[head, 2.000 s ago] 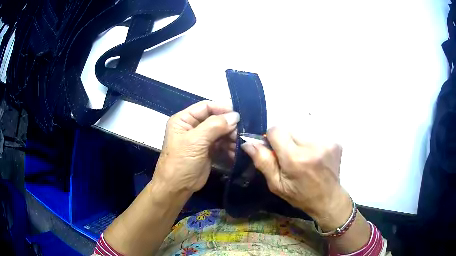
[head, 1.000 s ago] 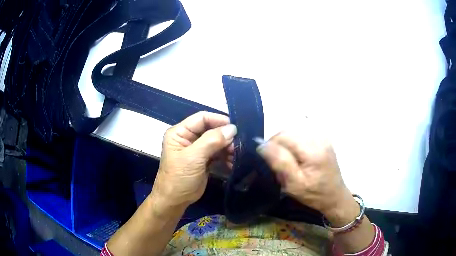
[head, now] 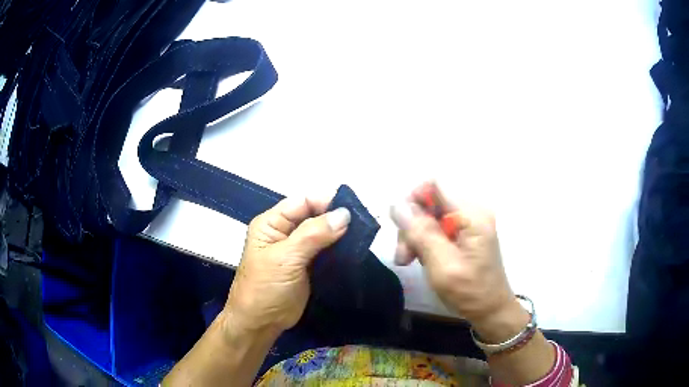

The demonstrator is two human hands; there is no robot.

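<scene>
A dark navy denim band (head: pixel 219 189) with pale stitch lines loops over the white tabletop at the left and runs to my left hand. My left hand (head: pixel 283 261) pinches the band's short squared end (head: pixel 356 227) between thumb and fingers, and more dark cloth hangs below it. My right hand (head: pixel 453 249) is raised just right of the band end, apart from it and blurred. It holds orange-handled thread snips (head: pixel 440 212), mostly hidden by the fingers. The blades cannot be made out.
A large dark heap of bands (head: pixel 57 113) with stray threads lies at the left. Another dark mass of cloth (head: pixel 661 227) runs along the right table edge. The white tabletop (head: pixel 468 98) spans the middle. Blue bins (head: pixel 79 302) sit below at the left.
The upright end of the band has come down and is now pinched in my left hand. My right hand has moved slightly right, off the band, and the orange handle now shows.
</scene>
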